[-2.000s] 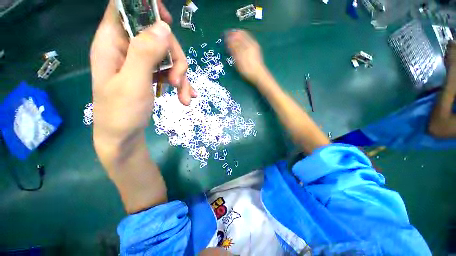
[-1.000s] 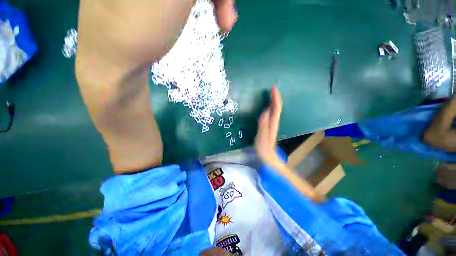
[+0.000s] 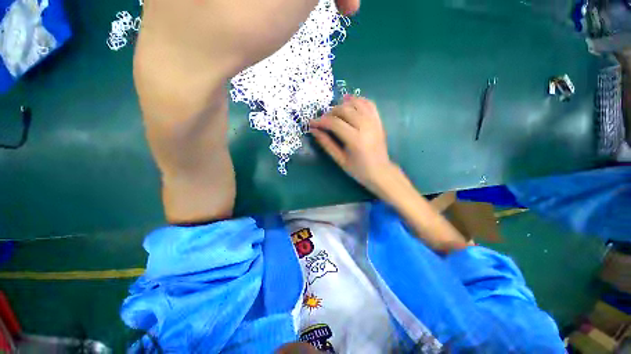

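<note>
A large heap of tiny white loop-shaped parts [image 3: 294, 83] lies on the dark green bench. My left hand [image 3: 235, 24] is very large and cut off by the top edge; one fingertip shows beyond the heap's top. What it holds is out of view. My right hand [image 3: 356, 135] is at the heap's lower right edge, palm down, fingers bent and slightly apart, fingertips by the outer loops. No part shows clearly in its fingers. A few loops lie just above its knuckles.
Dark tweezers [image 3: 486, 109] and a small device unit [image 3: 561, 87] lie to the right. A blue bag with white parts [image 3: 28, 41], a small loop cluster [image 3: 123, 31] and a black cable [image 3: 25, 128] are left. A blister tray [image 3: 610, 114], a neighbour's blue sleeve [image 3: 574, 200] and a cardboard box [image 3: 470, 218] are right.
My right hand has moved from near my body up to the heap's edge. My left hand has gone up out of the top, and the device unit once seen in it is out of view.
</note>
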